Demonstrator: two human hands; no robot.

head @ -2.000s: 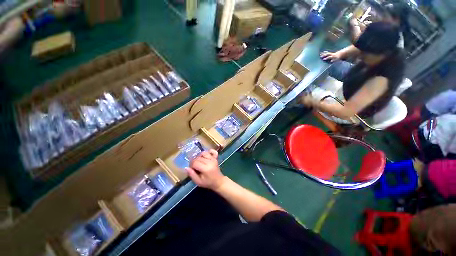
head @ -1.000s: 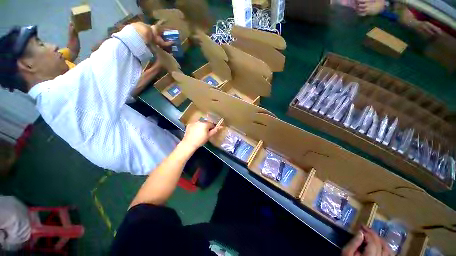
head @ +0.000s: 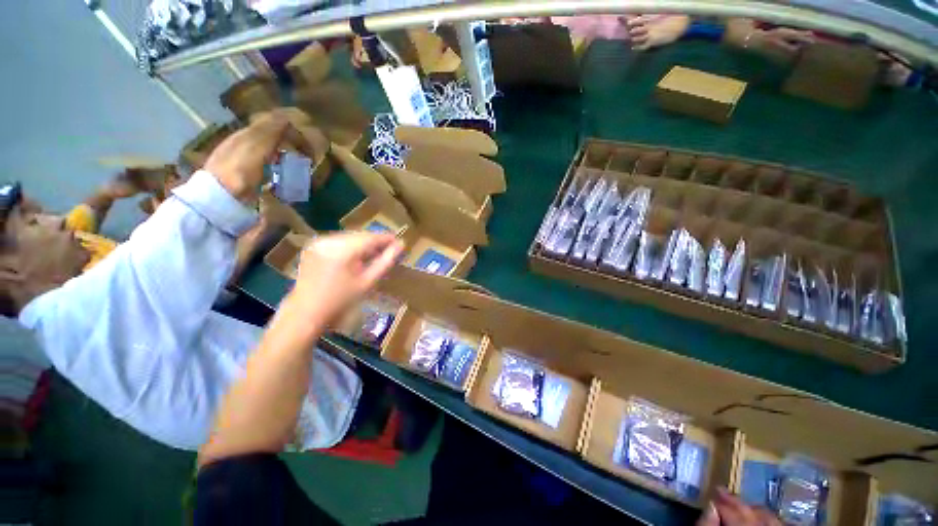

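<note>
Open brown mailer boxes (head: 587,419) stand in a row along the bench edge. Several hold a shiny bagged dark device (head: 653,442) beside or over a blue item (head: 693,464). My left hand (head: 345,269) is raised over the far left part of the row, with fingers bent close together. No object shows in it, but its palm side is hidden. My right hand (head: 736,510) is low at the near wall of a box at the bottom right. The picture's edge cuts it off, and its grip is unclear.
A divider tray (head: 710,321) of bagged devices stands behind the row. A worker in a light shirt (head: 134,318) sits close on the left, holding a pale item. White cables (head: 447,103), a closed carton (head: 701,92) and other people's hands lie across the bench.
The view has swung left along the row. My left hand has lifted from the box where it was a second ago. My right hand is still low at the row and now more cut off.
</note>
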